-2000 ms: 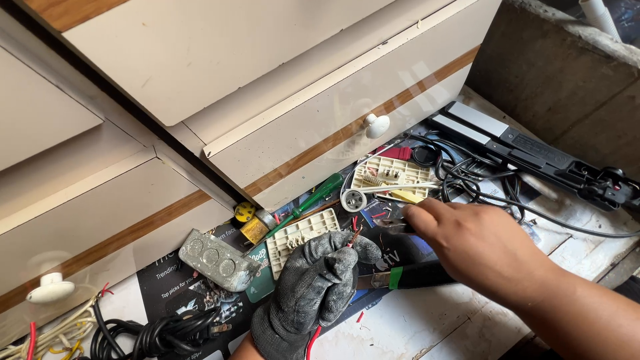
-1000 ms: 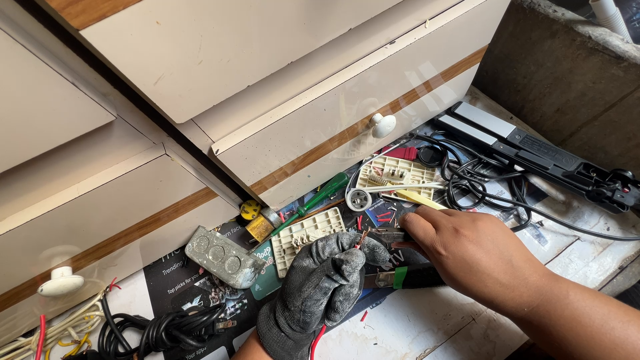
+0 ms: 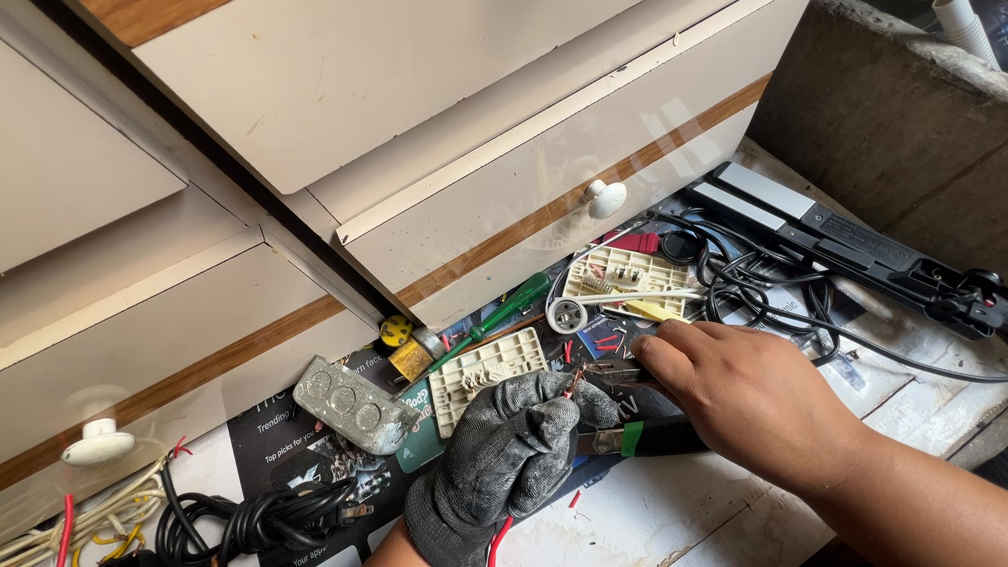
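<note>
My left hand (image 3: 508, 457), in a dark grey work glove, pinches a red insulated wire (image 3: 501, 542) whose bare copper strands (image 3: 577, 380) stick up from the fingertips. My bare right hand (image 3: 732, 394) grips pliers (image 3: 618, 372), their jaws at the copper strands. Beneath the hands, a tool with a black handle and green tape (image 3: 632, 438) lies on the printed sheet. Beside the glove is a cream plastic wall plate (image 3: 488, 370); a second plate (image 3: 626, 276) lies farther back, with a round white socket (image 3: 567, 315) near it. Red insulation scraps (image 3: 606, 343) are scattered between.
A grey metal electrical box (image 3: 346, 405), a brass padlock (image 3: 413, 358) and a green screwdriver (image 3: 512, 303) lie left of the plates. Coiled black cord (image 3: 268, 516) is at lower left. A black device (image 3: 858, 244) and tangled black cable stand right. Drawers with white knobs (image 3: 606, 198) rise behind.
The pliers' jaws, hardly visible before beside the right hand, now show plainly at the copper strands. Both hands remain in about the same place.
</note>
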